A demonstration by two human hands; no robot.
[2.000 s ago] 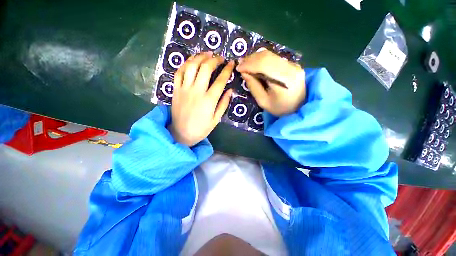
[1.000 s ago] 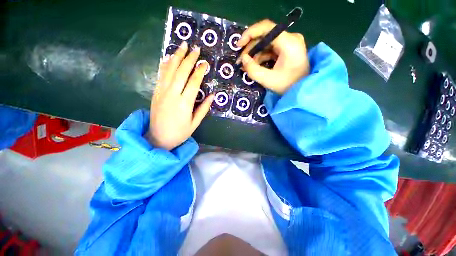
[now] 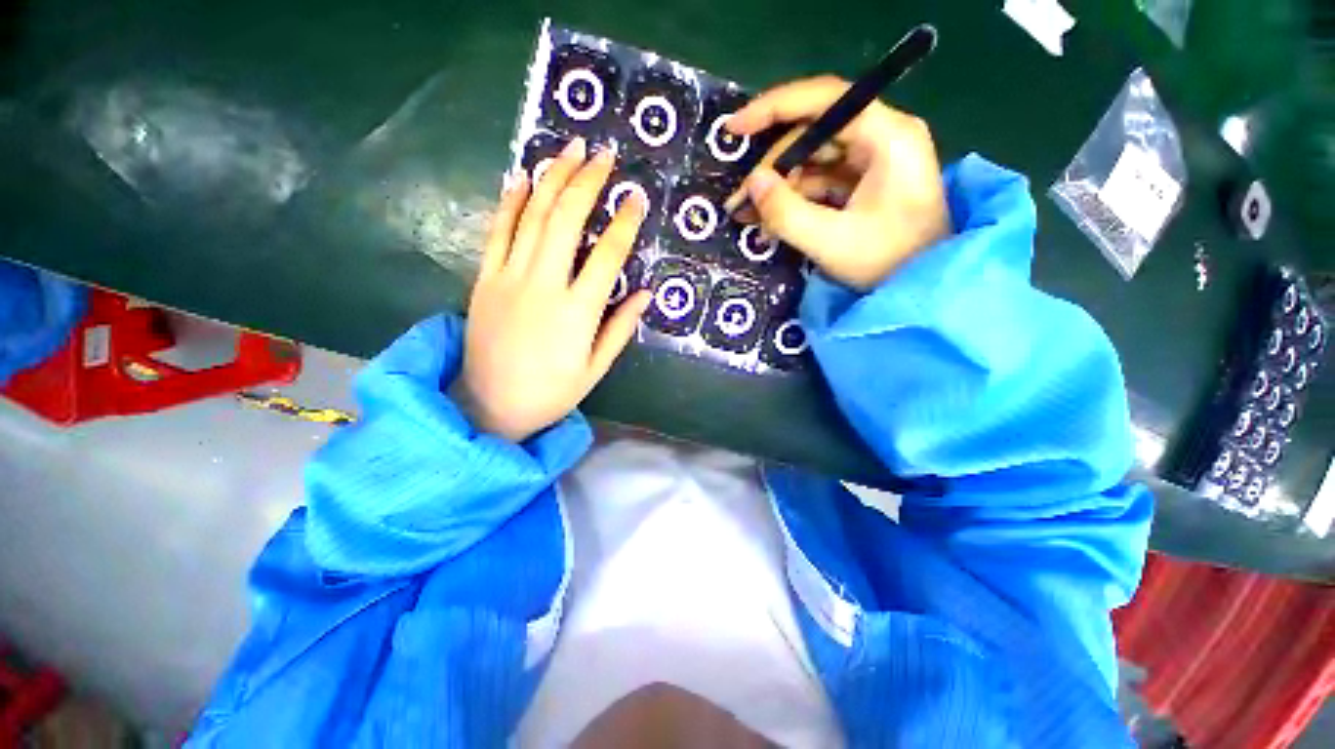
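Note:
A dark tray with shiny clear edges (image 3: 536,91) lies on the green bench top, tilted a little. It holds rows of black round components with white rings, such as one at the upper left (image 3: 581,95). My left hand (image 3: 545,315) lies flat over the tray's left part with its fingers spread, covering some components. My right hand (image 3: 867,198) grips black tweezers (image 3: 864,91) like a pen. Their tip points down at the tray's middle, beside a ringed component (image 3: 696,218). Whether the tip holds a pin is too small to tell.
A clear bag with a white label (image 3: 1138,183) lies to the right. A small pale part with a dark hole (image 3: 1253,209) lies beyond it. Another ringed tray (image 3: 1268,388) is at the far right. Red crates (image 3: 110,359) stand below the bench's left edge.
My left hand has moved left across the tray, fingers now spread. The tweezers, earlier tilted back over my right palm, now point up and right. The view has shifted slightly.

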